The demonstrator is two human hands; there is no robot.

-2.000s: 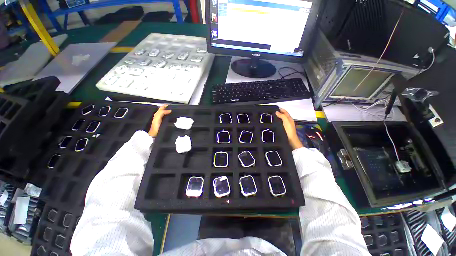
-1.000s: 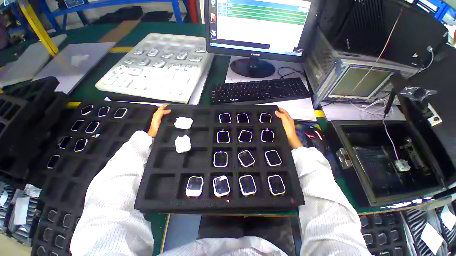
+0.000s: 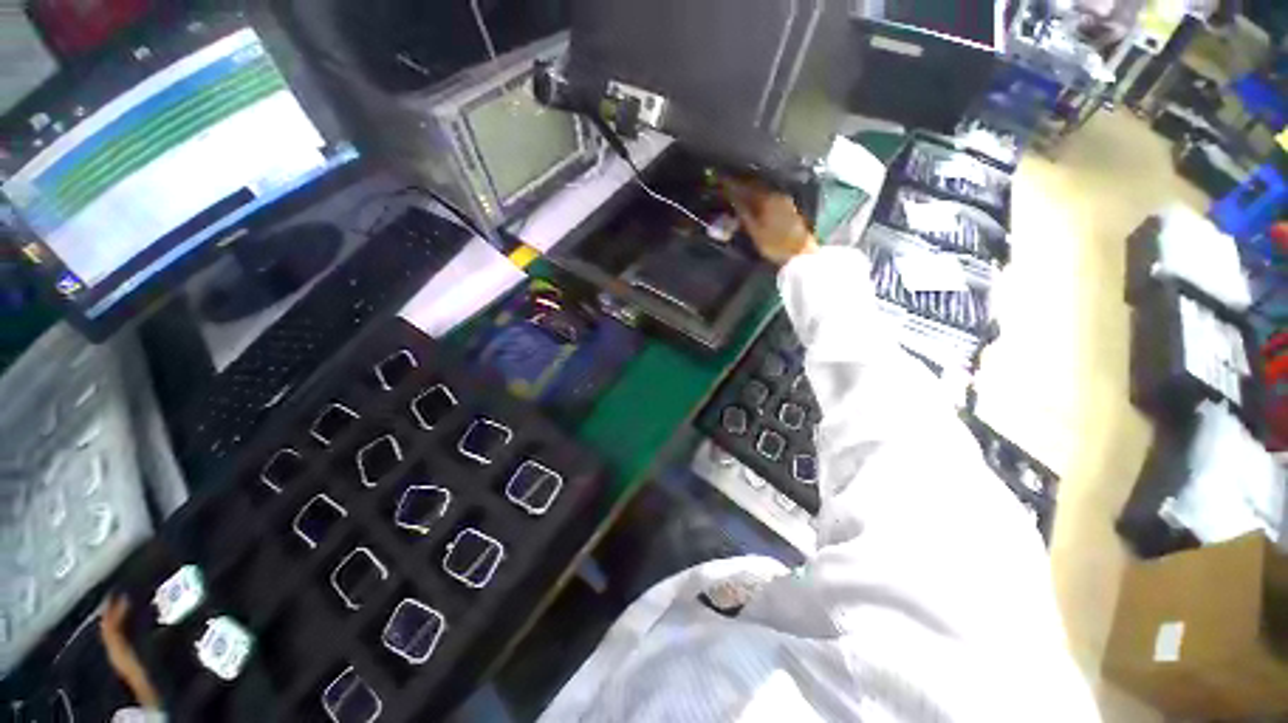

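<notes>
The black foam tray (image 3: 466, 622) lies tilted across the lower left, holding several dark smartwatch units (image 3: 414, 630) and two white lumps (image 3: 223, 647). My left hand (image 3: 127, 653) is small and blurred at the tray's far left edge, its fingers round that edge. My right hand (image 3: 773, 223) reaches over the far right side of the open test box (image 3: 664, 314). Its fingertips are beside a small pale piece on a white wire (image 3: 723, 228); blur hides whether they hold anything.
The raised dark lid (image 3: 692, 71) stands behind the box. A boxy instrument (image 3: 526, 148), keyboard (image 3: 318, 332) and monitor (image 3: 170, 163) are to the left. A blue patterned pad (image 3: 551, 346) lies between tray and box. More trays (image 3: 774, 410) sit below the bench edge; striped bundles (image 3: 932, 269) lie right.
The view has swung to the right. My right hand has let go of the foam tray's right edge and moved to the test box. My left hand remains at the tray's left edge.
</notes>
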